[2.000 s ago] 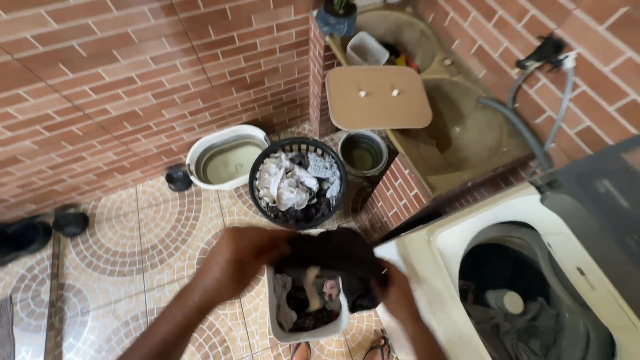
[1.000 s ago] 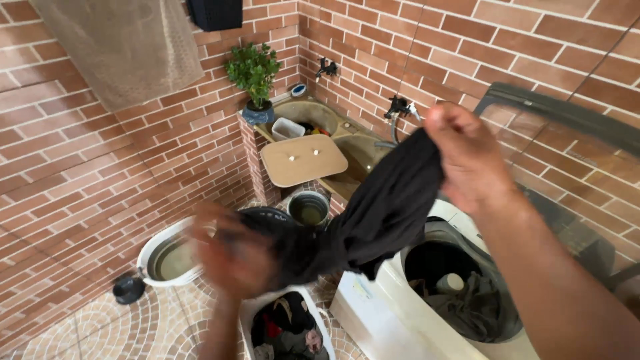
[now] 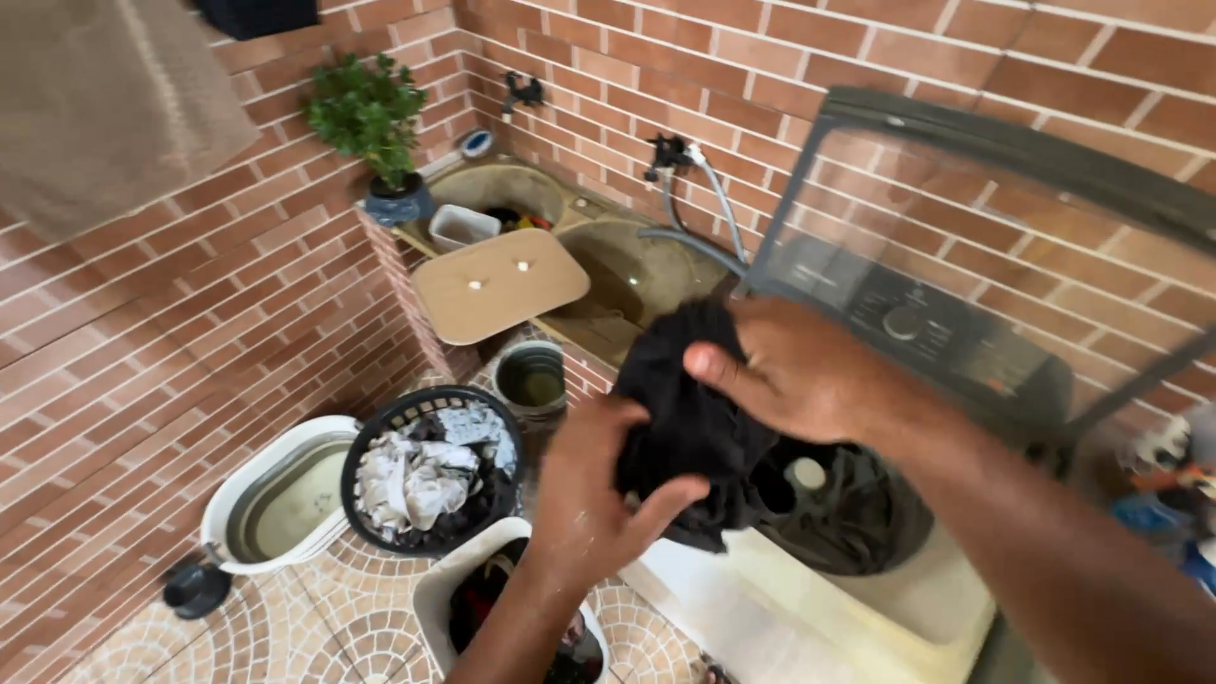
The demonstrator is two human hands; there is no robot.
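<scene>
A bunched black garment (image 3: 689, 418) is held up between my two hands, in front of the open top-loading washing machine (image 3: 807, 589). My left hand (image 3: 598, 494) grips its lower left side, and my right hand (image 3: 798, 370) holds its upper right part. Dark clothes (image 3: 845, 513) lie in the machine's drum around a pale agitator cap (image 3: 807, 473). Below my left forearm stands a white laundry bin (image 3: 437, 589) with dark and coloured clothes in it. Beside that bin, a round black basket (image 3: 351, 475) holds white, patterned and dark clothes.
A white oval tub (image 3: 223, 494) with cloudy water, a small black pot (image 3: 197, 589) and a bucket (image 3: 530, 375) stand on the tiled floor. A beige board (image 3: 502, 285) lies across the double sink (image 3: 665, 266) near a potted plant (image 3: 366, 114). The machine's raised lid (image 3: 988, 180) leans back at right.
The black garment was over the white bin, then stretched between my raised hands. Now it is bunched near the washing machine, and my hands are closer together. The view has tilted up since the oldest frame.
</scene>
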